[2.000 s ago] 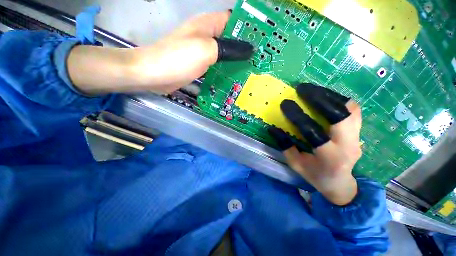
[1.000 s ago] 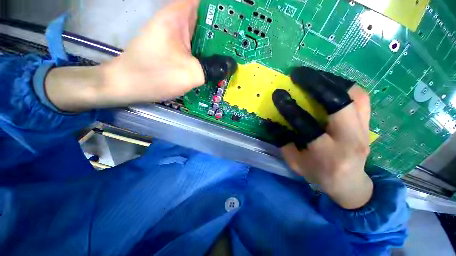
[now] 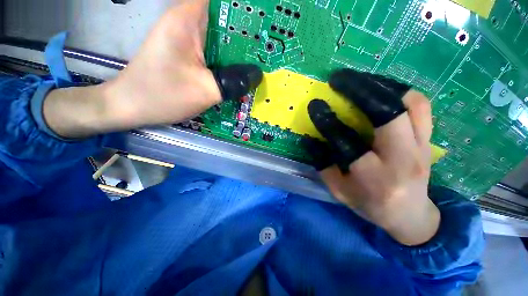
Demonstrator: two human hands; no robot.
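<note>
A large green circuit board (image 3: 312,34) lies tilted in the view, with white print and holes. A yellow insulating sheet (image 3: 281,101) lies flat near its lower edge. My left hand (image 3: 156,81) is at the board's left edge, its black-covered thumb on the sheet's upper left corner; its other fingers are hidden or cut off at the top. My right hand (image 3: 382,150) rests over the sheet's right part, its black-covered fingertips on the sheet. A short row of red-and-white components (image 3: 242,118) stands left of the sheet.
A metal conveyor rail (image 3: 231,156) runs along the board's near edge, close to my blue coat. Another yellow sheet (image 3: 477,4) shows at the top right. A pale-edged frame (image 3: 150,161) is below the rail at left. A grey surface (image 3: 98,29) lies behind my left hand.
The board with its sheet has shifted left in view. My left thumb has moved from the bare board down onto the sheet's corner. My right hand stays on the sheet.
</note>
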